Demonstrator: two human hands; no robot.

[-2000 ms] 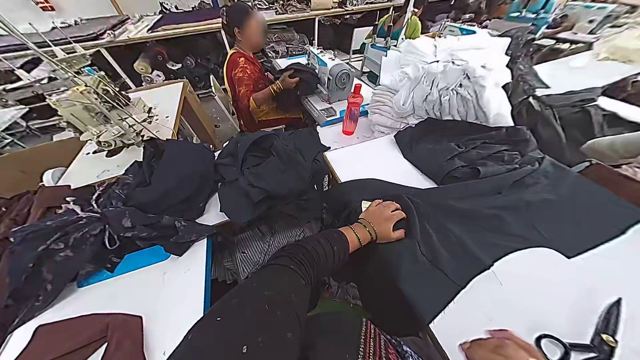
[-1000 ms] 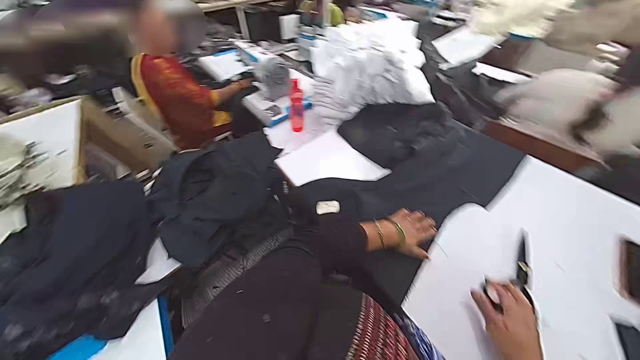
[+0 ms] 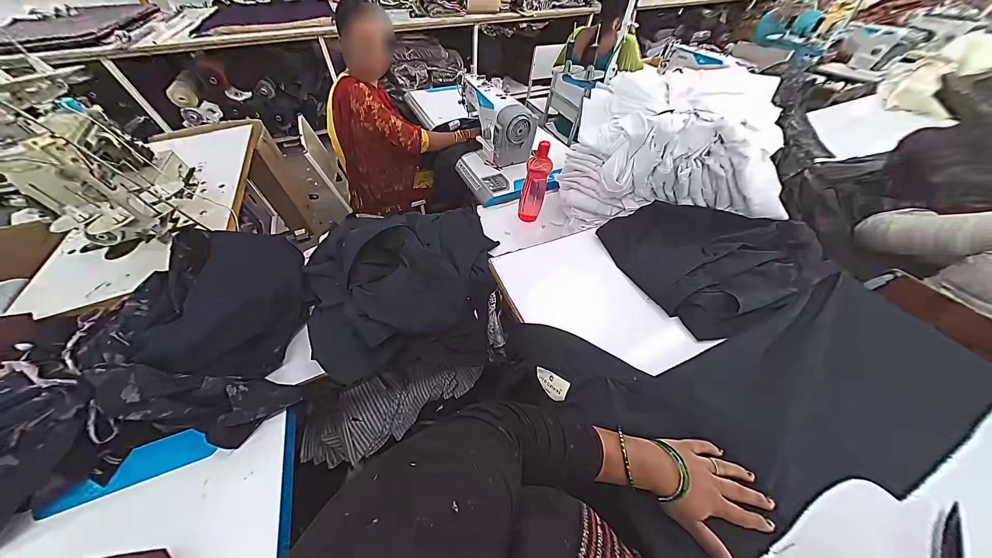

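My left hand (image 3: 717, 492) lies flat with spread fingers on a dark garment (image 3: 837, 387), at the lower right of the head view. Bangles circle its wrist, and a ring is on one finger. The garment stretches over the white table (image 3: 589, 294) to the right edge. A pale label (image 3: 552, 384) with writing shows on dark cloth left of the hand. Beyond the garment's lower edge is a white surface (image 3: 845, 523), with part of a dark object, perhaps the scissors, at the right border. My right hand is out of view.
A person in red sits at a sewing machine (image 3: 504, 124), near a red bottle (image 3: 535, 182). Piled white garments (image 3: 674, 147) stand behind the table. Dark cloth heaps (image 3: 403, 287) lie left of centre. At the left is another machine (image 3: 93, 170) with thread stands.
My left hand has moved toward the garment's near edge and now lies spread. My right hand, over the scissors' handles one second ago, has left the view. The view has shifted.
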